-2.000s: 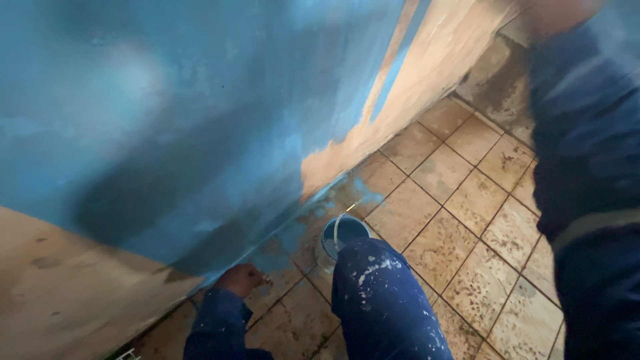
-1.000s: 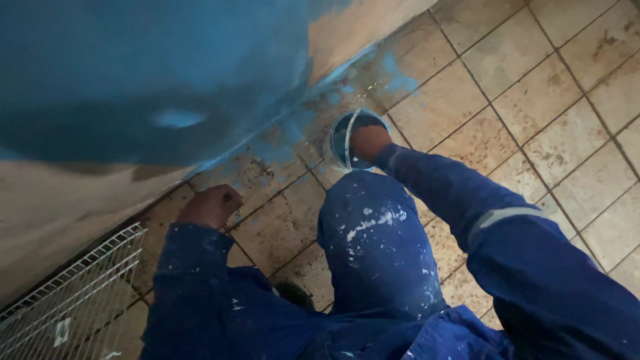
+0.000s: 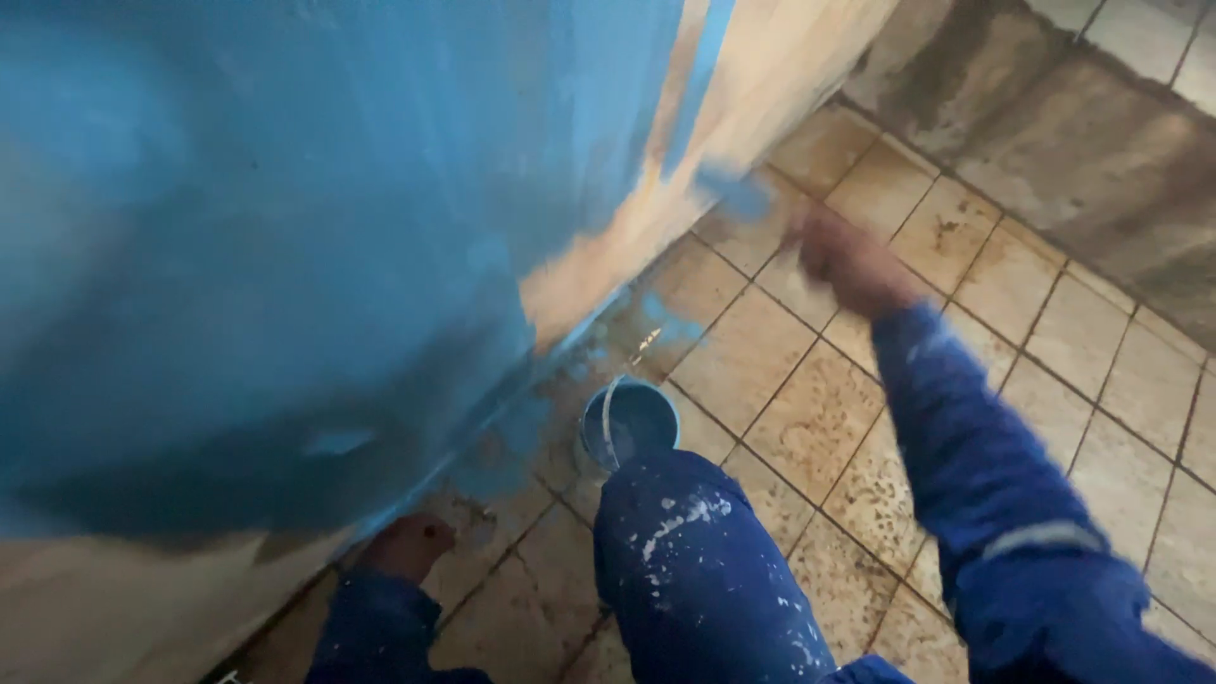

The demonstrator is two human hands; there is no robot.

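Observation:
My right hand [image 3: 845, 256] is blurred and reaches out over the floor tiles, holding a paintbrush whose blue-covered bristles [image 3: 736, 190] are at the lower part of the wall. Whether the bristles touch the wall is not clear. A small paint bucket [image 3: 630, 418] with a thin handle stands on the tiles just beyond my knee, with blue paint on its inside. Low at the left, my left hand [image 3: 408, 549] is closed beside the foot of the wall; nothing shows in it. The wall [image 3: 380, 190] is largely blue, with beige patches along its lower and far parts.
Stained floor tiles [image 3: 817, 418] with blue smears run along the wall base. A low, dirty ledge [image 3: 1045, 142] crosses the top right. My knee, in paint-spattered blue trousers [image 3: 703, 570], is close to the bucket. A bit of white wire [image 3: 228, 676] shows at the bottom left edge.
My right hand has come out of the bucket, where it was a second ago, and moved up and forward to the wall. The view has swung toward the wall and ledge.

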